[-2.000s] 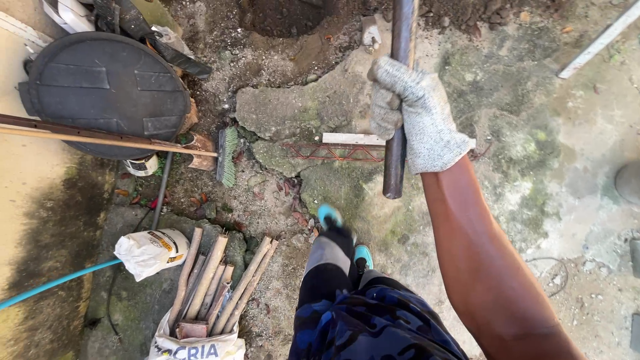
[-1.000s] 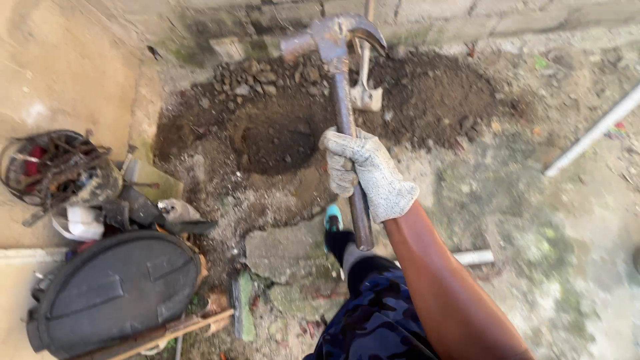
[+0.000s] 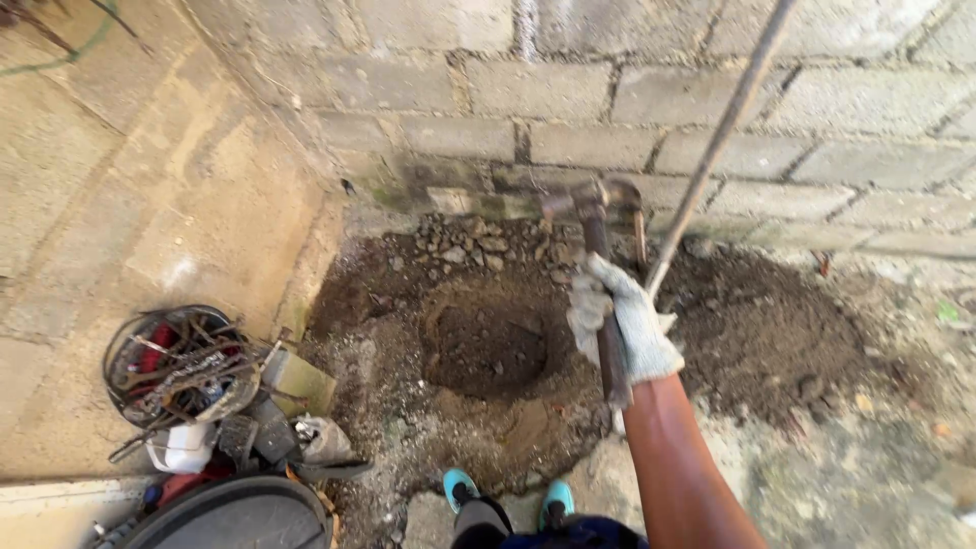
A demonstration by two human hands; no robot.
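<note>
My right hand [image 3: 629, 324], in a pale knitted work glove, is closed around the dark handle of a claw hammer [image 3: 595, 200]. The hammer is held upright in view, its metal head at the top and its claw curving to the right. Below and left of it a round hole [image 3: 488, 343] is dug in the soil, with loose dark earth inside. Behind my glove a long pole [image 3: 713, 145] slants up against the block wall; its lower end is partly hidden by the hand. My left hand is out of view.
A concrete block wall [image 3: 595, 145] runs behind the hole, with stones [image 3: 476, 244] at its foot. A soil heap [image 3: 778, 343] lies to the right. On the left are a bucket of rusty scrap metal [image 3: 183, 366] and a black round lid [image 3: 236, 518]. My feet stand on broken concrete.
The view has swung far toward the wall and hole. My right hand keeps hold of the hammer, whose head was out of frame at first and then came into sight.
</note>
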